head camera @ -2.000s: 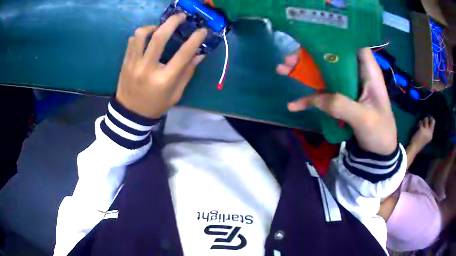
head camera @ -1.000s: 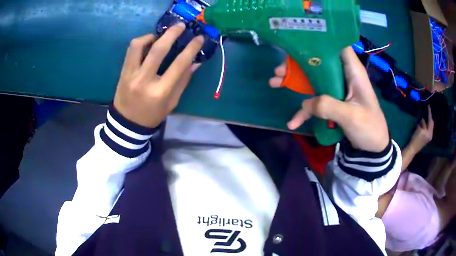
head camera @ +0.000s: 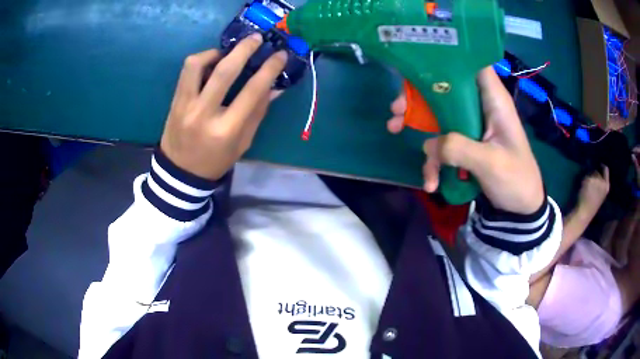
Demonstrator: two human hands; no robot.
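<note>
My left hand (head camera: pixel 210 119) holds a black housing (head camera: pixel 291 72) against the bench, fingertips on its near part. A blue battery cell (head camera: pixel 298 45) lies along the housing's far side, partly hidden by the nozzle. A red and white lead (head camera: pixel 311 105) hangs from the housing toward me, ending in a red plug. My right hand (head camera: pixel 502 154) is wrapped around the handle of a green glue gun (head camera: pixel 414 56), fingers at its orange trigger (head camera: pixel 420 109). The gun's orange nozzle end is over the battery cell. Glue cannot be made out.
A row of black units with blue cells (head camera: pixel 533 89) lies on the green bench (head camera: pixel 105 70) to the right. Beyond it stands a cardboard box (head camera: pixel 594 73) of blue cells and wires. Another person's arm (head camera: pixel 586 203) and pink clothing show at the right.
The glue gun has moved left and its nozzle end has come over the battery cell. Over the last second, the right hand's fingers have shifted slightly. The left hand has barely moved.
</note>
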